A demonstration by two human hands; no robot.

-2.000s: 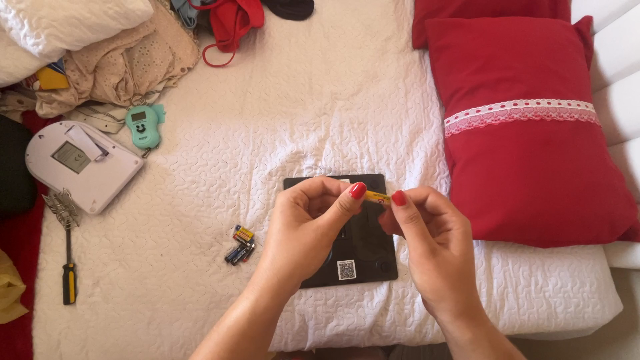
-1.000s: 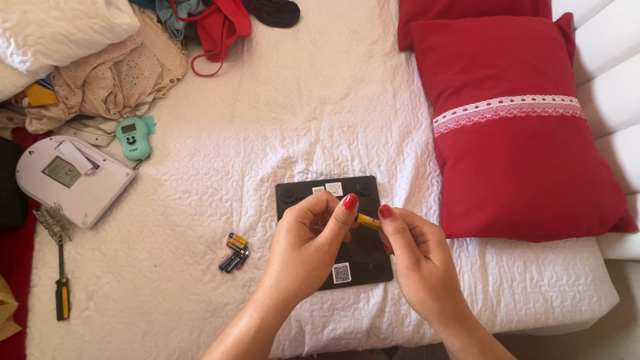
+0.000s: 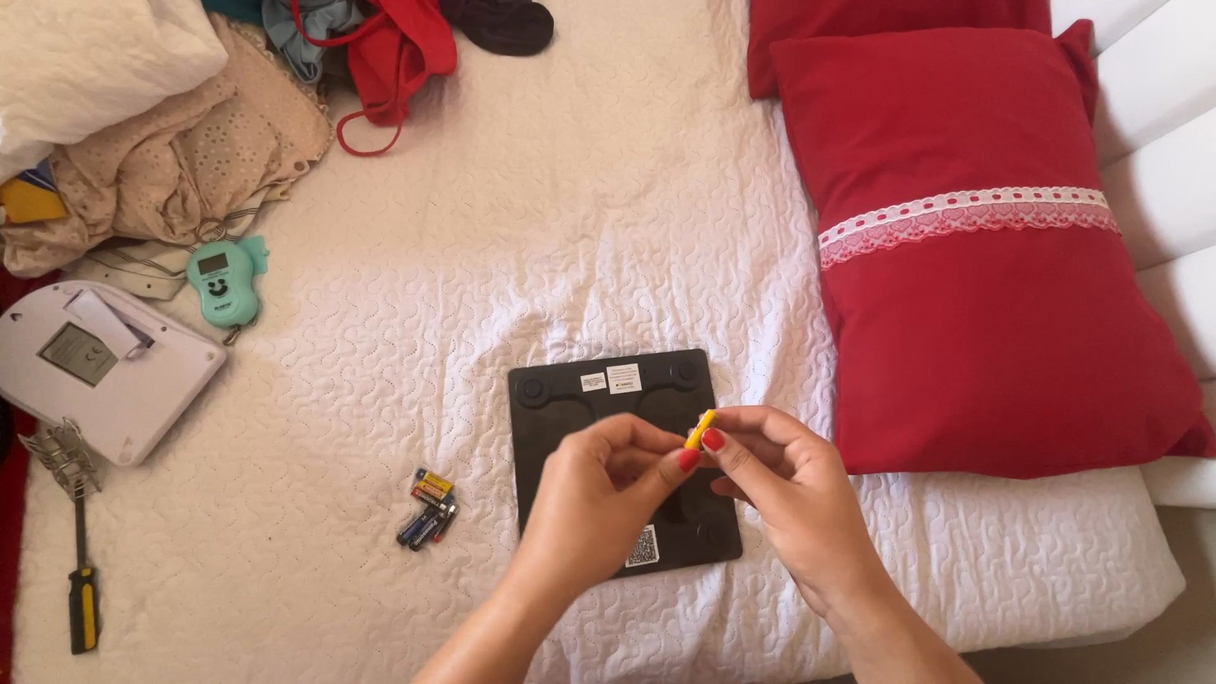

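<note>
A small yellow battery (image 3: 701, 430) is pinched between the fingertips of my left hand (image 3: 600, 489) and my right hand (image 3: 793, 489). Both hands are above a black electronic scale (image 3: 560, 404), which lies underside up on the quilted bedspread with round feet, labels and a printed code showing. The hands hide the scale's middle. To the left of the scale is a small pile of several batteries (image 3: 427, 508), some yellow, some dark blue.
Two red cushions (image 3: 969, 351) lie at the right. On the left are a white device (image 3: 142, 399) turned underside up, a turquoise hanging scale (image 3: 222, 283) and a screwdriver (image 3: 84, 608) with a yellow-black handle. Clothes (image 3: 190, 142) are heaped at the upper left.
The yellow battery between my fingers has turned from lying nearly level to a steep slant. Both hands stay over the black scale, and the battery pile has not changed.
</note>
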